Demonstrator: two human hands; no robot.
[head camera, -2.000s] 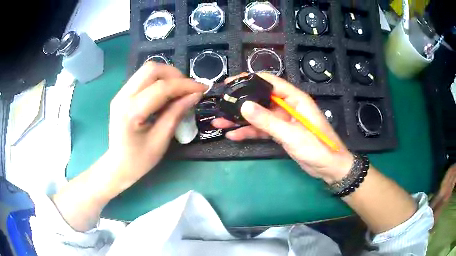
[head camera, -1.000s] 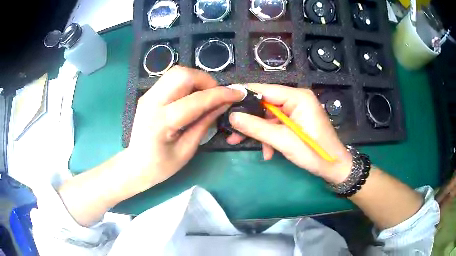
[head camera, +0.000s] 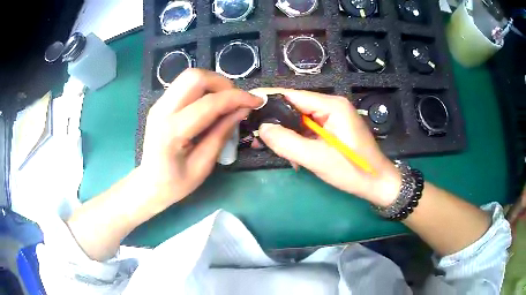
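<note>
My right hand (head camera: 331, 135) holds a black round part (head camera: 278, 110), partly hidden by the fingers, above the front of the foam tray. An orange stick (head camera: 340, 146) also lies in this hand, slanting from the part toward the wrist. My left hand (head camera: 193, 124) pinches a white wiping cloth (head camera: 259, 101) between thumb and fingertips at the part's upper left edge. A whitish piece of it hangs below the left fingers. The black foam tray (head camera: 271, 30) holds silver-rimmed watch cases (head camera: 237, 59) and black round parts (head camera: 367, 55) in square pockets.
A translucent bottle (head camera: 92, 62) with an open flip top stands upper left. A pale yellow-green tool cup (head camera: 474, 36) stands upper right. Papers (head camera: 36, 135) lie far left, with a blue bin (head camera: 29, 268) below. The green mat (head camera: 277, 204) shows in front of the tray.
The black part has turned in my right hand since two seconds ago, and the cloth has moved from beside it onto its edge. Over the last second both hands shifted slightly left.
</note>
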